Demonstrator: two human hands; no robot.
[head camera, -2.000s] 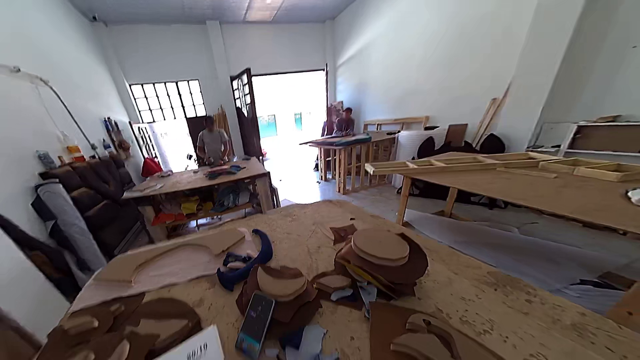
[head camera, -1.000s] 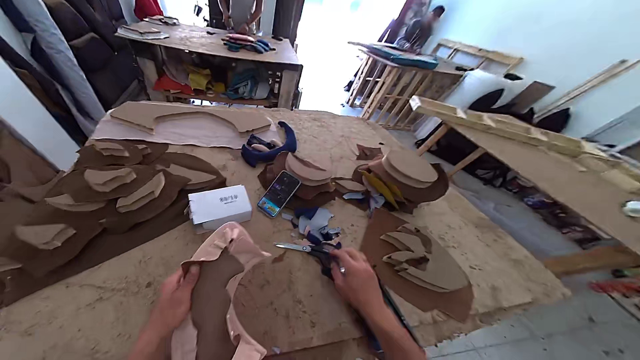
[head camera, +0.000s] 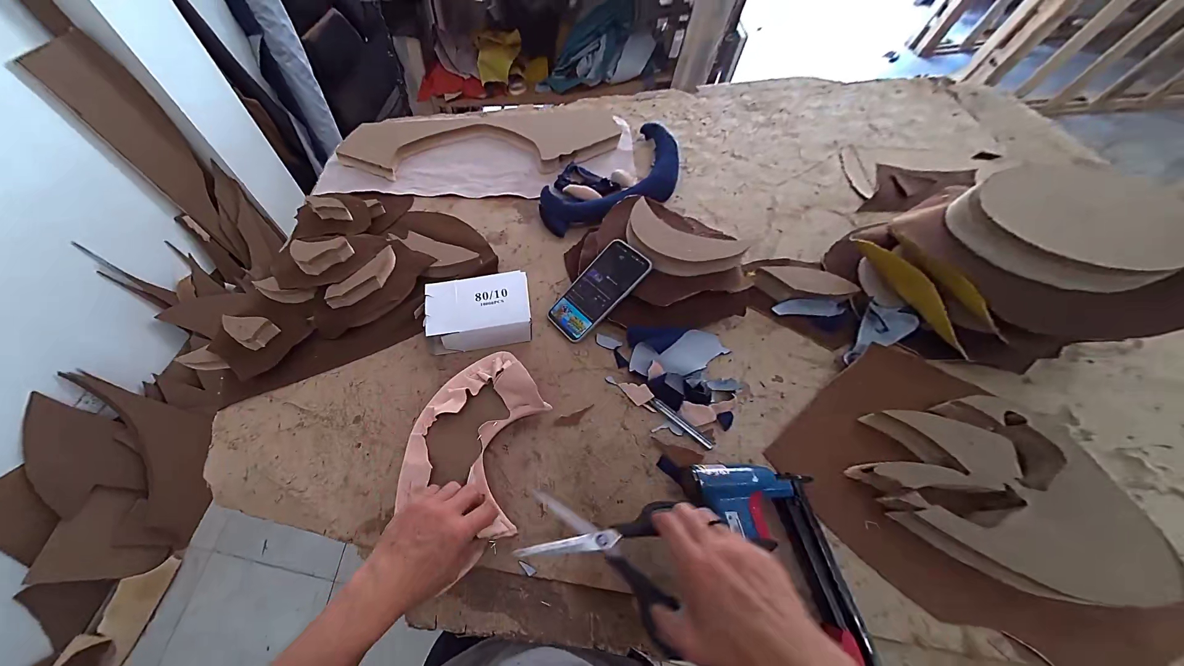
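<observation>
My left hand (head camera: 435, 532) rests at the lower end of a curved piece wrapped at its border in pink fabric (head camera: 416, 467), fingers pressed on the folded edge; brown backing shows in its middle. To its right, my right hand (head camera: 726, 578) holds a pair of scissors (head camera: 606, 539) by the black handles, blades apart and pointing left, off the pink piece. Just beyond that hand lies a blue pneumatic stapler (head camera: 740, 490) with a long black magazine. Fabric scraps (head camera: 684, 356) in blue, grey and pink lie farther up the wooden table (head camera: 592, 462), beside a metal rod (head camera: 683, 424).
A white box (head camera: 477, 310) and a phone (head camera: 599, 289) lie mid-table. Brown cut pieces with foam (head camera: 333, 268) are piled at left. Stacked foam-topped pieces (head camera: 1073, 222) and a brown sheet with foam shapes (head camera: 980, 481) fill the right. A navy curved piece (head camera: 661, 166) lies farther back.
The scissors' blades, closer together a second ago, are now spread. My left hand has moved from the side of the pink piece to its lower end. The view has tilted down.
</observation>
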